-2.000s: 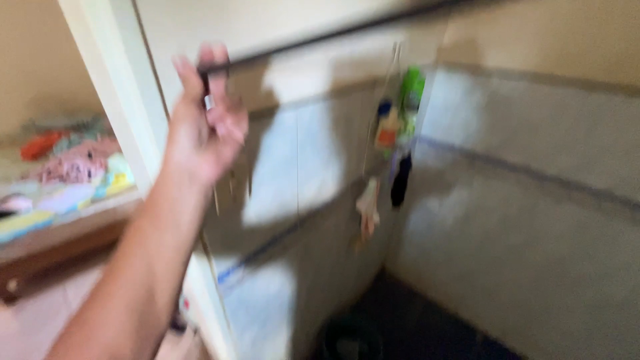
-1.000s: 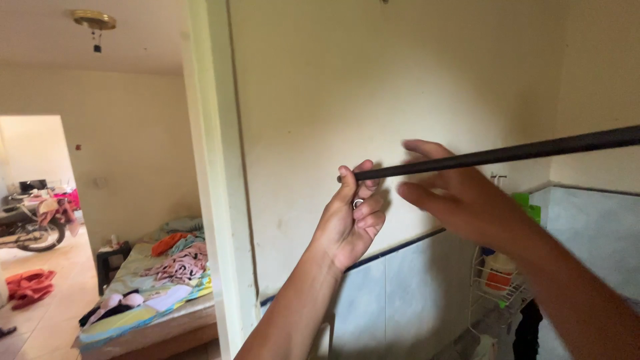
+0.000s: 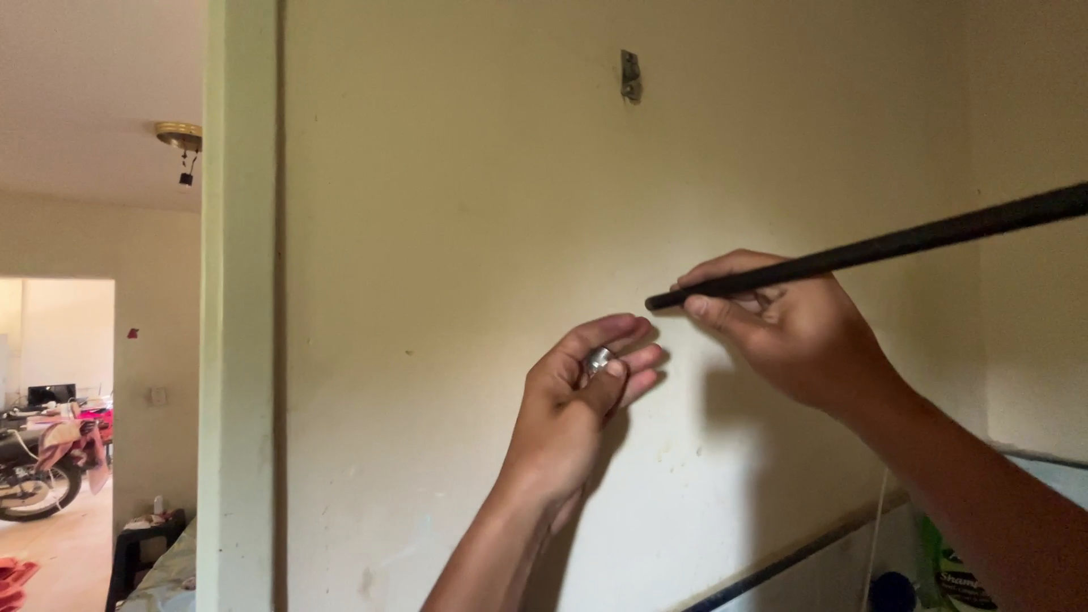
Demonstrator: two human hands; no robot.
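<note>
My right hand (image 3: 778,327) grips a long black rod (image 3: 884,246) close to its near end, between thumb and fingers. The rod slants up to the right and leaves the view. Just left of and below the rod's end, my left hand (image 3: 578,399) holds a small shiny metal piece (image 3: 600,360) between thumb and palm, its fingers partly extended. The left hand does not touch the rod. Above both hands, a small metal bracket (image 3: 630,76) is fixed to the cream wall (image 3: 459,212).
A pale door frame (image 3: 242,323) stands at the left. Beyond it are a ceiling lamp fitting (image 3: 178,134), a motorcycle (image 3: 42,476) and a dark stool (image 3: 127,552). A green bottle (image 3: 956,569) and a dark trim strip (image 3: 790,552) are at the lower right.
My left hand has let go of the rod's end, which it held one second ago. My right hand, then apart from the rod, has closed on it. The view has tilted up.
</note>
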